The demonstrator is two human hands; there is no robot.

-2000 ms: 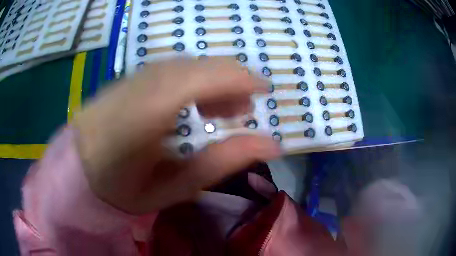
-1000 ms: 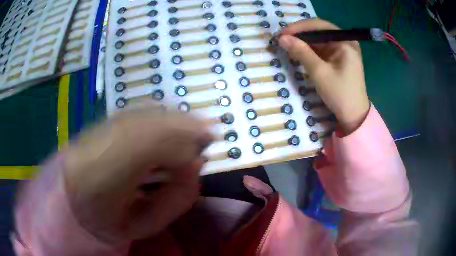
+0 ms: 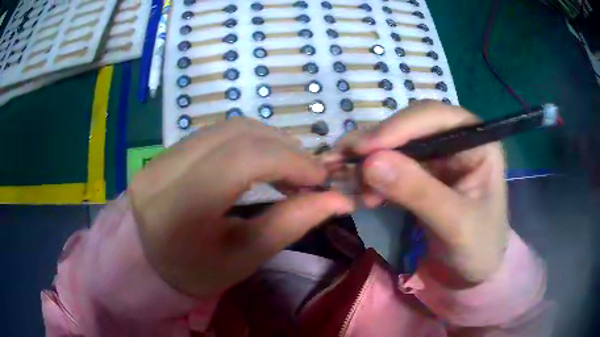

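The white foam tray (image 3: 247, 79) holds columns of flex circuit assemblies, tan strips with a round dark end at each side. My left hand (image 3: 230, 191) and my right hand (image 3: 434, 178) meet over the tray's near edge. My right hand grips the black wired pen tool (image 3: 470, 135), its pale rear end pointing right and its tip at the fingertips of both hands. Something small and blurred is between the left fingertips, probably a flex circuit assembly, mostly hidden by fingers. A few round ends on the tray look bright white.
Other foam trays (image 3: 82, 39) overlap at the back left. A blue pen (image 3: 150, 59) and a white pen (image 3: 156, 69) lie beside the main tray. A green label (image 3: 143, 158) is left of my left hand. Yellow tape (image 3: 97, 131) marks the green table. A thin red wire (image 3: 490, 59) runs at the right.
My right hand with the pen tool has come down from the tray's upper right to meet my left hand. My left hand has moved right. The green label is now visible.
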